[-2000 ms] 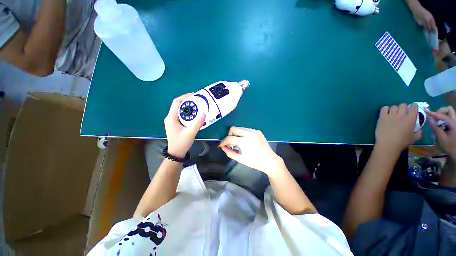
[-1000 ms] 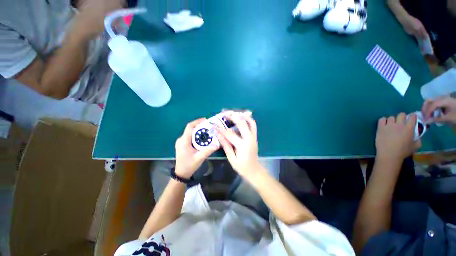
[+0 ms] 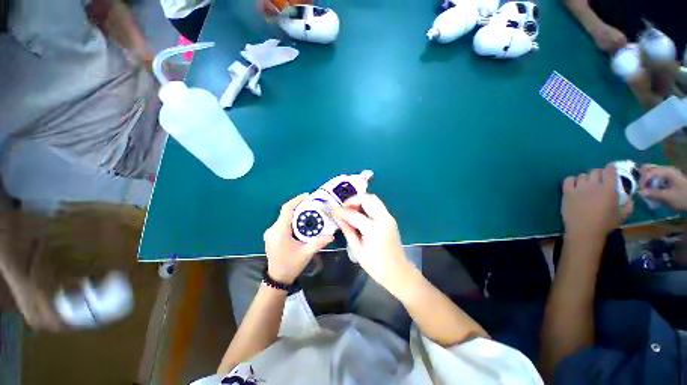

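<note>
My left hand [image 3: 288,242] holds a white bulb camera [image 3: 328,198] by its round lens end, just above the near edge of the green table. The black lens face with its ring of dots points up at me, and the screw end points away to the upper right. My right hand [image 3: 374,234] is at the camera's middle, its fingertips touching the body beside the black window. Something pale seems to be between those fingers, but it is too small to tell what.
A wash bottle [image 3: 205,131] and crumpled white wipes [image 3: 260,63] lie at left. Bulb cameras [image 3: 502,38] lie at the back, one [image 3: 312,24] by an orange-tipped hand. A label sheet [image 3: 575,105] lies right. Neighbours sit both sides; one hand holds a camera [image 3: 96,301] over a carton [image 3: 56,225].
My right hand has moved from the screw end to the camera's middle. A neighbour's hand with a camera has appeared over the carton at lower left. Another camera shows at the back left.
</note>
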